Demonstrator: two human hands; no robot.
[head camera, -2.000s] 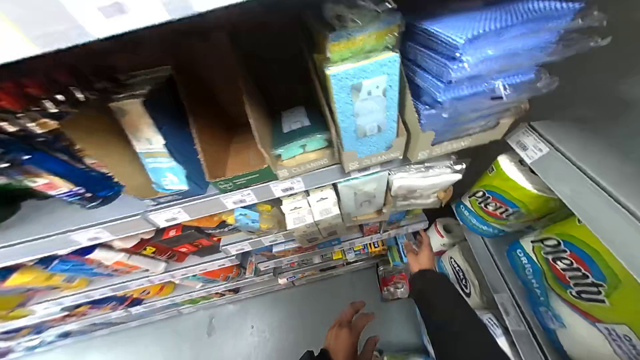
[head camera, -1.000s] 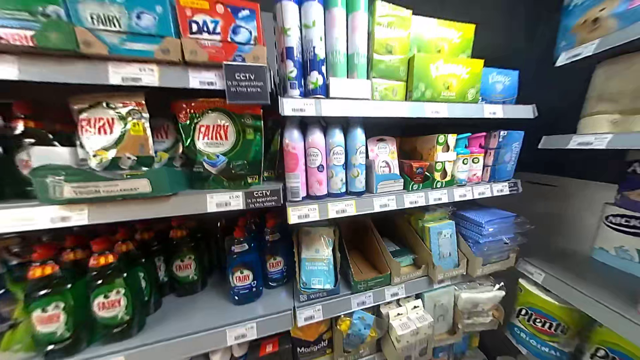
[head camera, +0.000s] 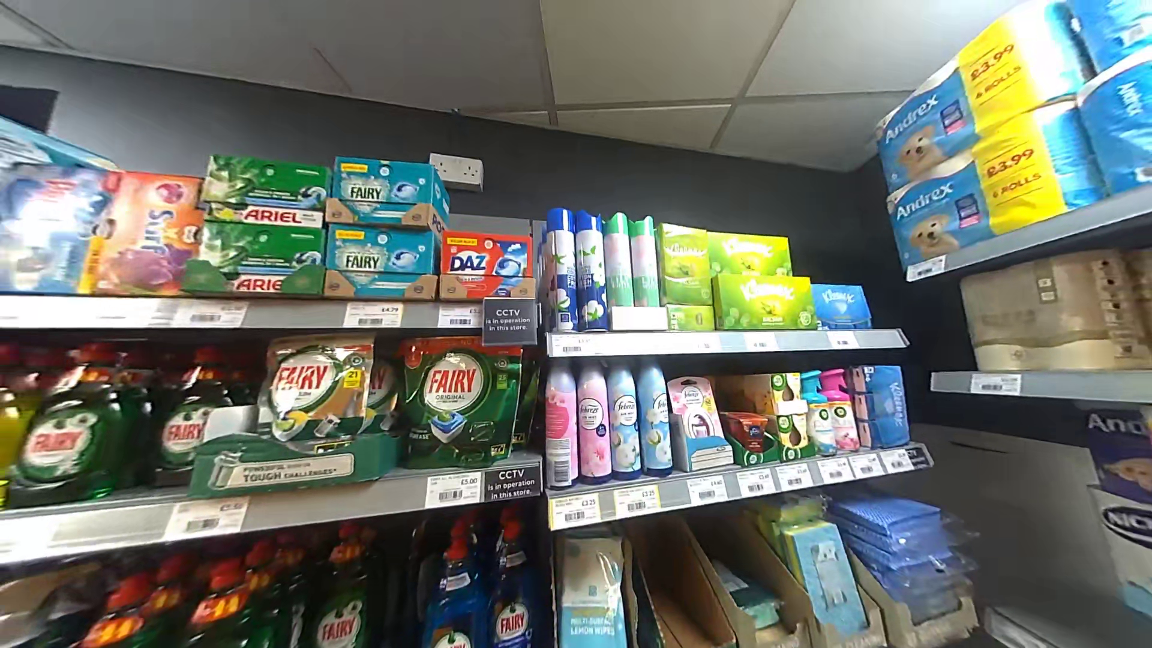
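Neither of my hands shows at this moment, so what they hold or touch is hidden. Ahead, aerosol cans (head camera: 589, 270) and green Kleenex tissue boxes (head camera: 765, 301) stand on the upper right shelf. Below them are Febreze spray cans (head camera: 625, 421) and small air freshener packs (head camera: 787, 414). On the lower shelf, a pack of lemon wipes (head camera: 591, 589) stands beside an open cardboard tray (head camera: 679, 589), with blue cloths (head camera: 891, 531) stacked farther right. Fairy dishwasher tablet pouches (head camera: 461, 400) sit on the middle left shelf.
Laundry boxes (head camera: 261, 225) line the top left shelf, above Fairy dish soap bottles (head camera: 72, 432). Andrex toilet roll packs (head camera: 990, 144) are stacked on a high shelf at right, whose edge (head camera: 1035, 234) juts inward. Beneath it is another shelf edge (head camera: 1035, 385). A wall socket (head camera: 456, 171) sits above.
The view has swung up from the low shelves to the upper shelves and ceiling. Both hands, low in the frame two seconds ago with one at the paper rolls, are out of view.
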